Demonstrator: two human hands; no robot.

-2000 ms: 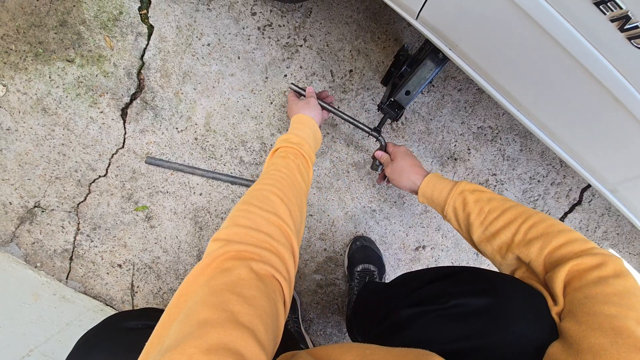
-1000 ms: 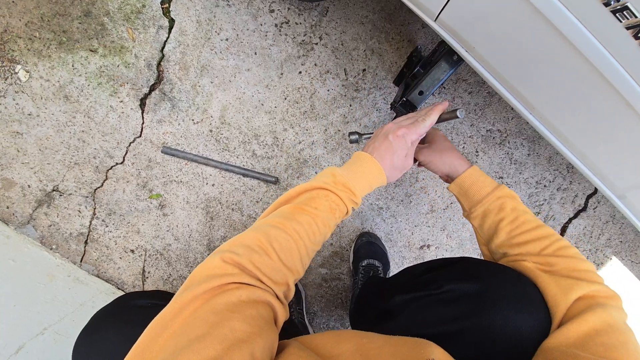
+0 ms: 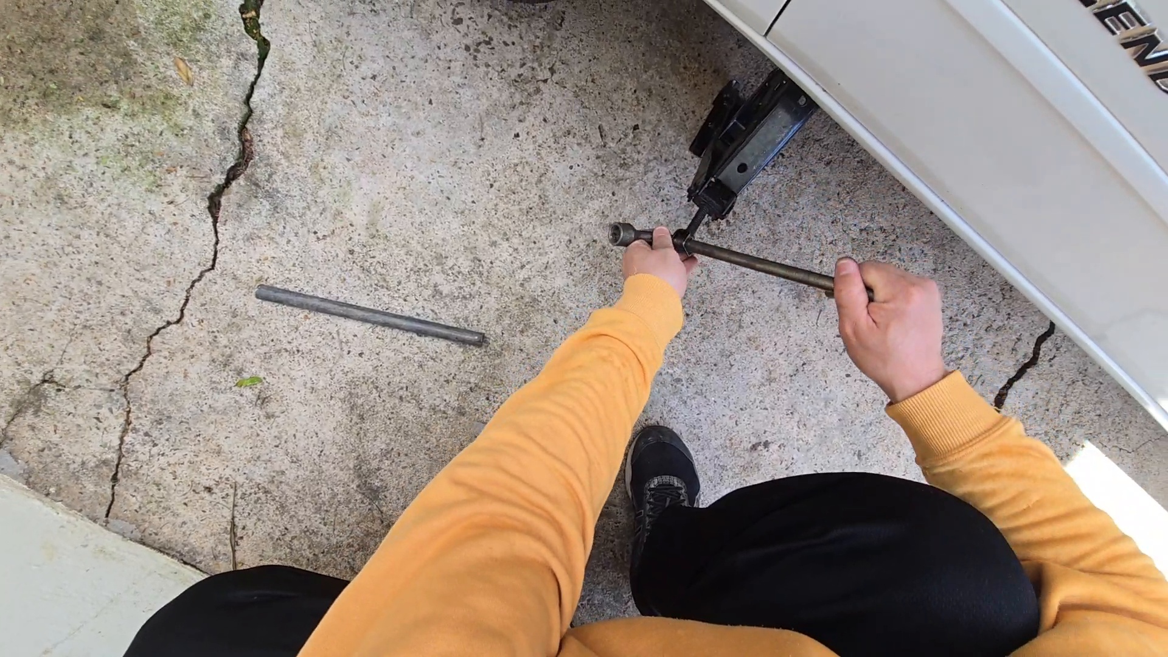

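A metal lug wrench (image 3: 765,265) lies across the end of a black scissor jack (image 3: 750,146), which stands on the concrete partly under the edge of a white vehicle. My left hand (image 3: 659,262) grips the wrench near its socket end, just below the joint with the jack's screw. The far end of the bar is in my right hand (image 3: 890,319), with the thumb on top. Both sleeves are orange. A loose grey metal rod (image 3: 370,316) lies on the ground to the left of my left arm, touched by neither hand.
The white vehicle's lower side panel (image 3: 967,137) runs diagonally along the upper right. Long cracks (image 3: 215,203) cross the concrete at the left, and a shorter one is at the right. My shoe (image 3: 662,474) is below the wrench. A pale ledge (image 3: 73,575) fills the lower left corner.
The wrench's socket end now points left and its bar right, where two seconds ago the bar reached up and left. My hands, close together one second ago, are now spread apart along it.
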